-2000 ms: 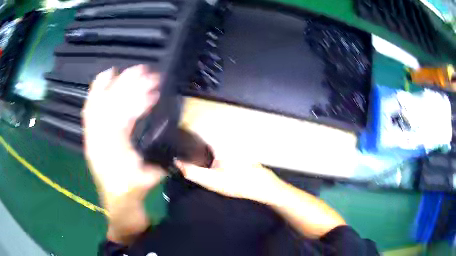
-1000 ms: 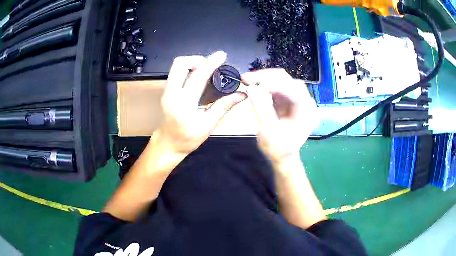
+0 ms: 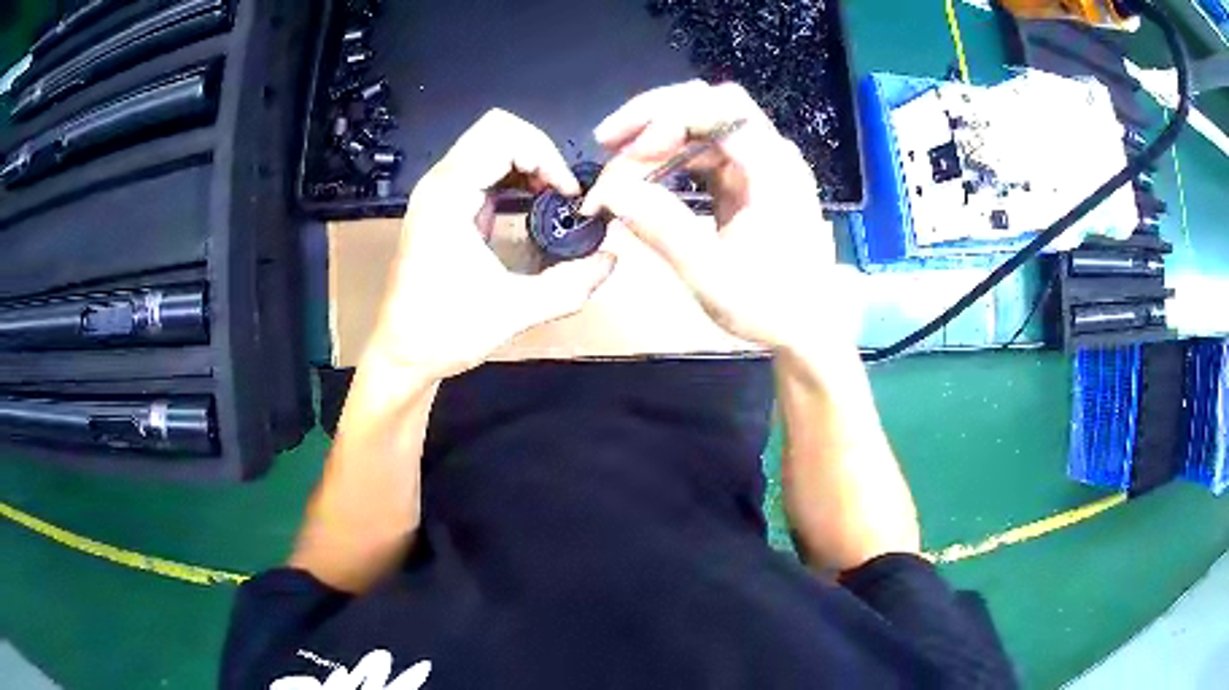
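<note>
A black tubular product point(image 3: 566, 227) is seen end-on over the tan pad, its round end facing up with small bright marks inside. My left hand point(image 3: 465, 249) is closed around it from the left, fingertips and thumb at its rim. My right hand point(image 3: 735, 202) pinches a thin, pen-like metallic tool point(image 3: 697, 148). Its lower end points at the round end; whether the tip touches is hidden by my fingers.
The black parts tray point(image 3: 539, 68) lies ahead, with short black cylinders left and small black parts right. A foam product tray point(image 3: 256, 270) with tubes stands left. The white plate point(image 3: 1038, 148) on a blue bin and a black cable point(image 3: 997, 286) are at right.
The product's round end has moved slightly left. My right hand has moved up and left over it, and the thin tool now shows clearly. Earlier, the product was tilted and blurred between both hands.
</note>
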